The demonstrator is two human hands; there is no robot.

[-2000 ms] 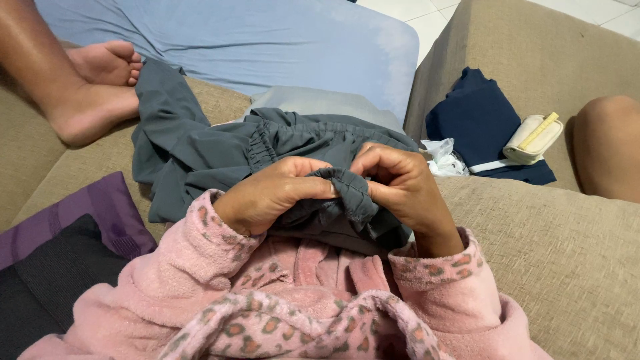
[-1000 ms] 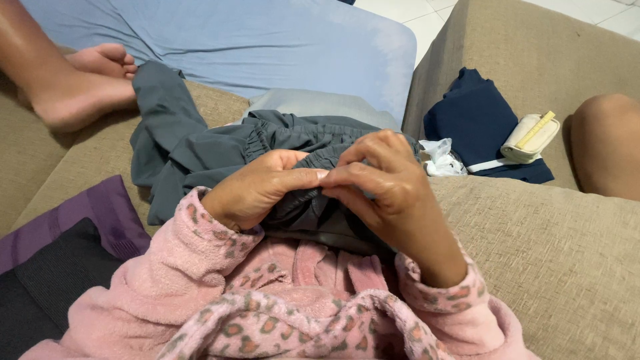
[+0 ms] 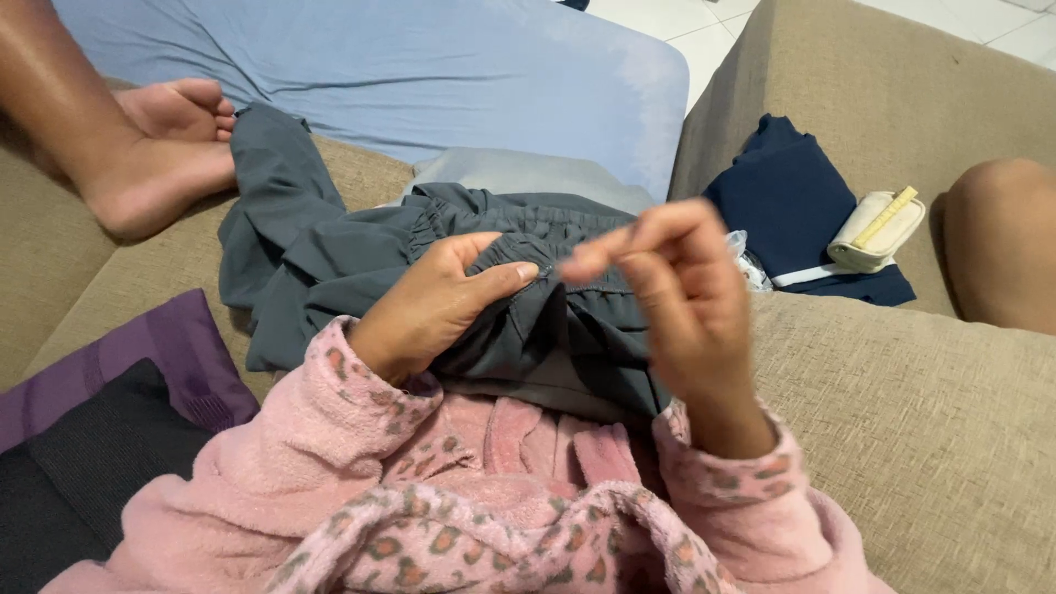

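A dark grey-green garment [image 3: 330,264] with a gathered, elasticated waistband lies across my lap. My left hand [image 3: 433,305] grips a fold of its waistband, the thumb on top beside a stitched seam. Just right of that seam, my right hand [image 3: 681,289] is raised over the cloth, blurred, with its thumb and index finger near each other. Whether a needle or thread is between those fingers cannot be made out. Pink fleece sleeves with spotted cuffs cover both my forearms.
Bare feet [image 3: 157,177] rest on the beige sofa [image 3: 891,396] at upper left. A navy cloth [image 3: 775,198] and a cream pouch [image 3: 879,231] with a yellow strip lie at right, beside a bare knee [image 3: 1002,243]. Purple fabric [image 3: 181,355] and black fabric [image 3: 107,462] lie at left. Beyond is a light-blue sheet [image 3: 462,74].
Both hands were together at the waistband. My right hand has come away to the right, while my left hand stays on the fabric.
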